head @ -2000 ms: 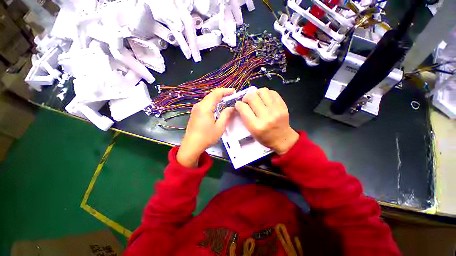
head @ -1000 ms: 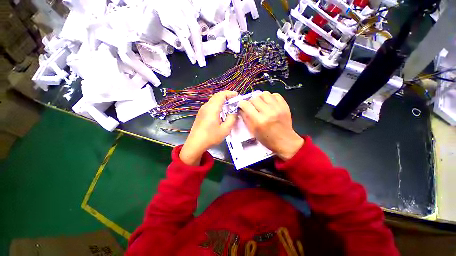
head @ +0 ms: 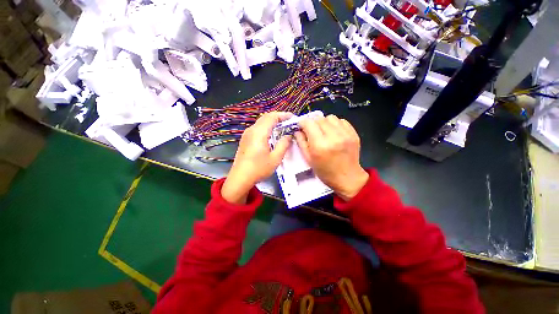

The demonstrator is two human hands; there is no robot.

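A white housing point(head: 300, 181) lies at the bench's front edge, its lower part with a rectangular cut-out showing below my hands. My left hand point(head: 257, 150) holds its upper left side, with thumb and fingers around the far end. My right hand point(head: 334, 150) lies on its upper right side, fingertips at the far end. Small dark and metallic-looking details show between my fingertips; I cannot tell what they are. A bundle of red, yellow and dark lead wires point(head: 269, 101) lies just beyond my hands.
A heap of white plastic parts point(head: 147, 67) covers the left of the bench. White units with red parts point(head: 383, 43) stand at the back. A black power screwdriver point(head: 453, 92) hangs at right over a pale holder point(head: 429, 147). The bench edge point(head: 184, 175) runs in front.
The right hand's fingertips have shifted slightly at the housing's far end, showing more of the small details there. The housing stays in both hands at the same place.
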